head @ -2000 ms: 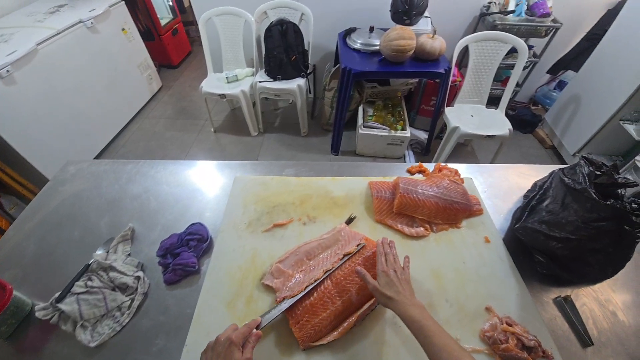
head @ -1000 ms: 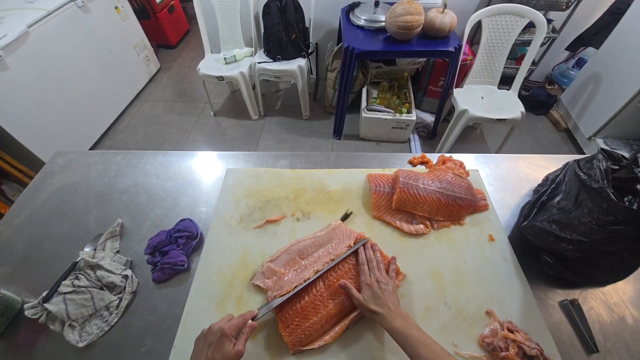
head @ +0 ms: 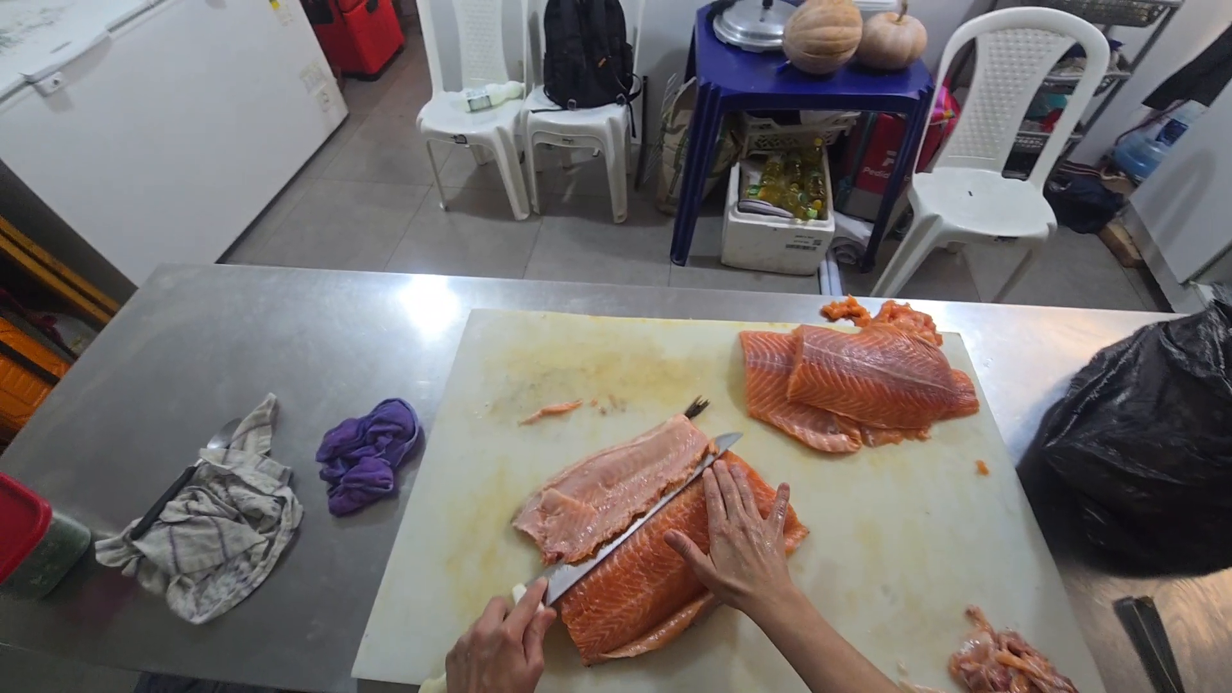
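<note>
My left hand [head: 496, 643] grips the pale handle of a long knife [head: 635, 527] at the lower middle of the view. The blade lies diagonally between an orange salmon fillet [head: 630, 585] and a paler bony piece of the fish [head: 616, 486], its tip showing past their upper ends. My right hand [head: 741, 539] presses flat on the fillet, fingers spread near the front of the blade. Both pieces rest on a large white cutting board [head: 866, 577]. Further back on the board, more salmon fillets [head: 866, 380] lie overlapped.
Salmon trimmings [head: 1006, 659] lie at the board's lower right. A black plastic bag [head: 1145, 443] stands right of it on the steel table [head: 241, 337]. To the left are a purple cloth [head: 368, 452], a checked cloth [head: 217, 529] and a red-lidded container [head: 29, 539].
The knife and my left hand have shifted; the blade tip now shows beyond the far end of the fillet. My right hand stays on the fillet, its fingers spread.
</note>
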